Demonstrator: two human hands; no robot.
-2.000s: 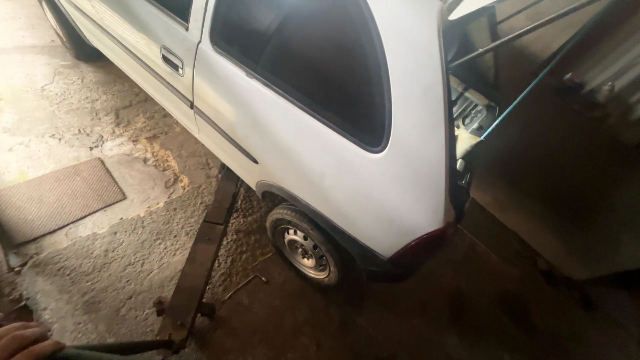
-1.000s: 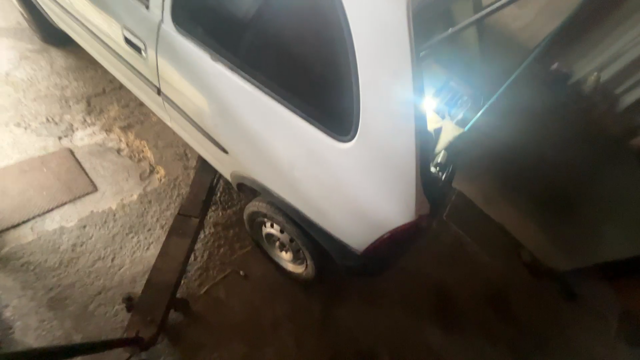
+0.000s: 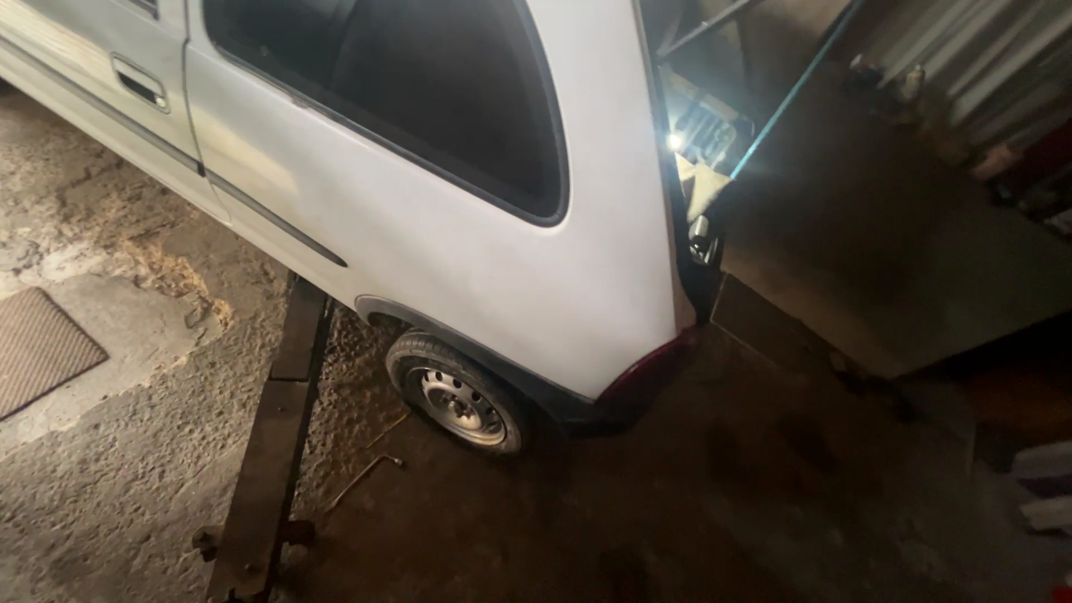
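Note:
Neither my left hand nor my right hand shows in the head view, so what they hold is hidden. Across the upper middle stands a white car [image 3: 603, 209], seen from its rear side, with a dark side window [image 3: 452, 109]. Its rear wheel [image 3: 459, 406] has a bare steel rim and rests at the floor. A long metal jack beam [image 3: 272, 452] runs from under the sill toward the bottom edge. Beside the wheel, a bent metal wrench [image 3: 364, 479] lies on the floor. Light glares at the car's open rear.
A ribbed mat [image 3: 42, 352] lies on the rough concrete floor at the left. Behind the car, a large dark flat surface [image 3: 888, 276] spans the right side. A blue-green rod [image 3: 796, 92] slants above the car's rear, near pale corrugated sheets [image 3: 971, 59].
Fingers at the lower left two seconds ago are out of view now. The dark bar seen near them has also left the view. A bright glare has appeared at the car's rear.

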